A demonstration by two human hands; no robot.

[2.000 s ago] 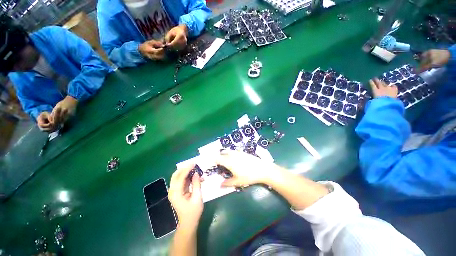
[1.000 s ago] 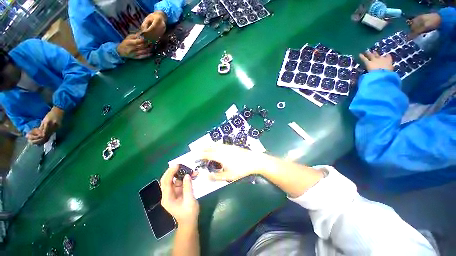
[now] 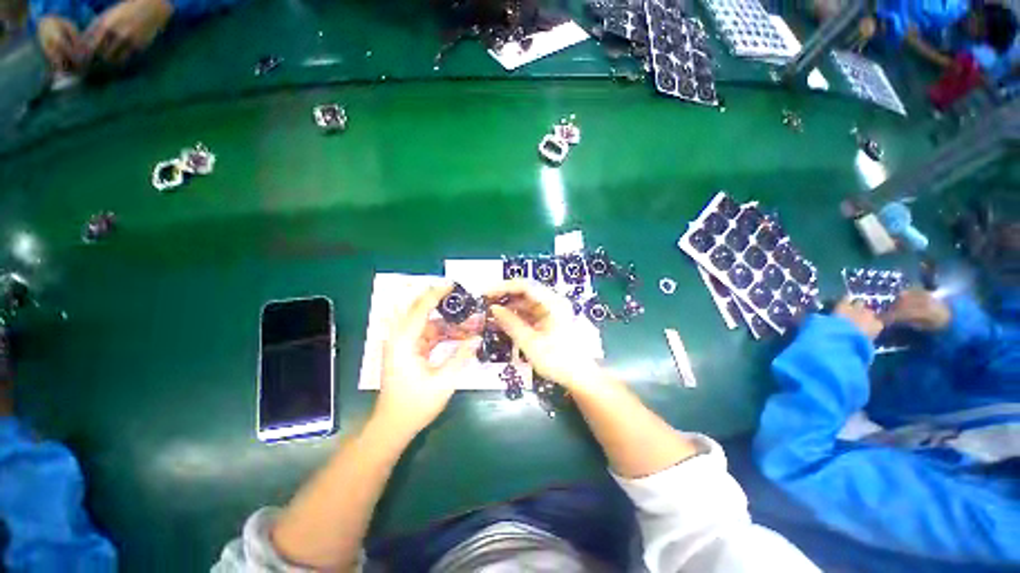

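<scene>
My left hand (image 3: 412,356) holds a black rounded-square module (image 3: 457,303) with a pale ring between its fingertips, above a white work sheet (image 3: 376,356). My right hand (image 3: 546,334) is close beside it, thumb and finger at the module's right side on a small dark part that is too small to make out. Another dark piece (image 3: 494,346) shows below, between the hands. Small loose dark parts (image 3: 512,381) lie at the sheet's lower edge. More black modules (image 3: 545,271) stand in a row behind the right hand.
A smartphone (image 3: 296,367) lies left of the sheet. A white strip (image 3: 680,357), a small white ring (image 3: 668,285) and stacked carrier sheets of black squares (image 3: 723,287) lie to the right. Small assemblies (image 3: 201,159) lie on the green belt. A person's blue sleeve (image 3: 823,386) is at right.
The view has turned and levelled. My hands have come closer together, and the module is raised with its ringed face showing. My right hand's fingers have moved to the module's side.
</scene>
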